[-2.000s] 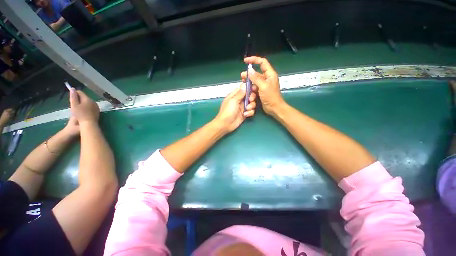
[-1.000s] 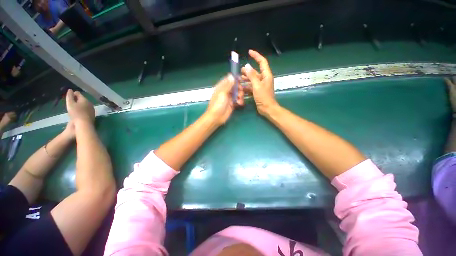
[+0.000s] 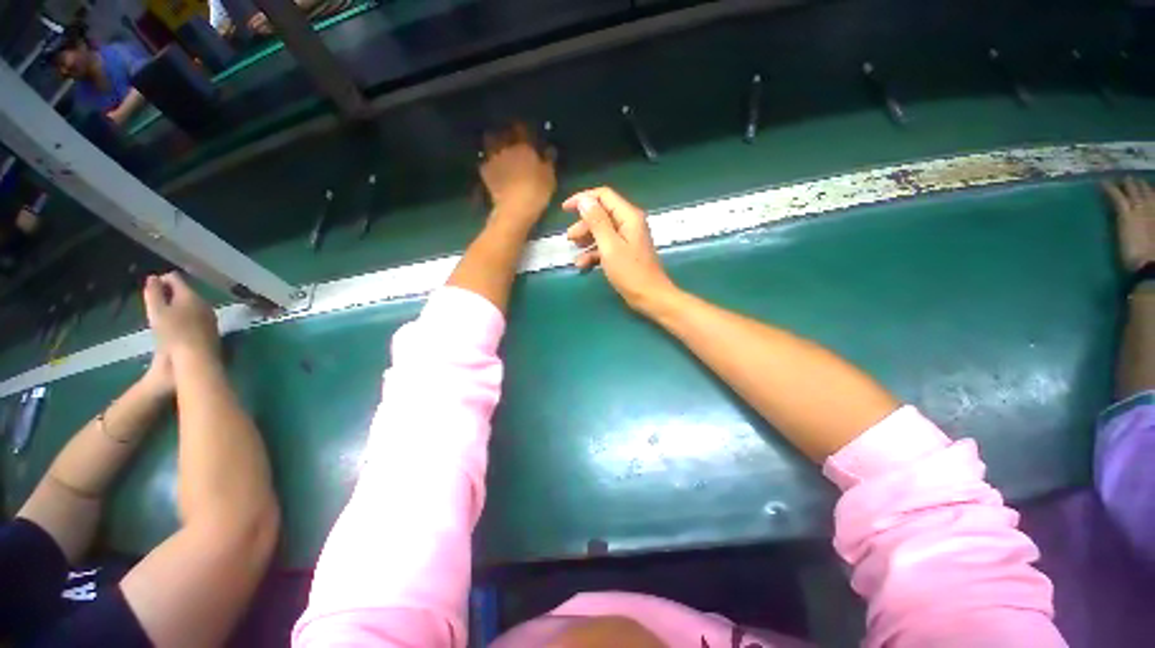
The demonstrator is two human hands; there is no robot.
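Observation:
My left hand (image 3: 517, 175) is stretched over the dark green conveyor belt (image 3: 431, 241), fingers pointing away, blurred. A dark slim shape shows by its left side; I cannot tell if the hand holds it. A pen-like unit's pale end (image 3: 547, 128) shows just beyond its fingers. My right hand (image 3: 618, 243) hovers above the white rail, fingers half curled and apart, with nothing visible in it. More slim dark units lie singly on the belt, one (image 3: 754, 108) to the right and one (image 3: 322, 219) to the left.
The white rail (image 3: 785, 200) separates the belt from the glossy green worktop (image 3: 684, 392). A pale slanting post (image 3: 139, 190) stands at left. Another person's joined hands (image 3: 181, 317) are at left, and a hand (image 3: 1131, 218) is at far right. Someone sits across the line.
My left hand has moved from beside my right hand, where it held a pen-like unit upright, forward and left over the belt. My right hand has moved slightly left and lower. The view has shifted.

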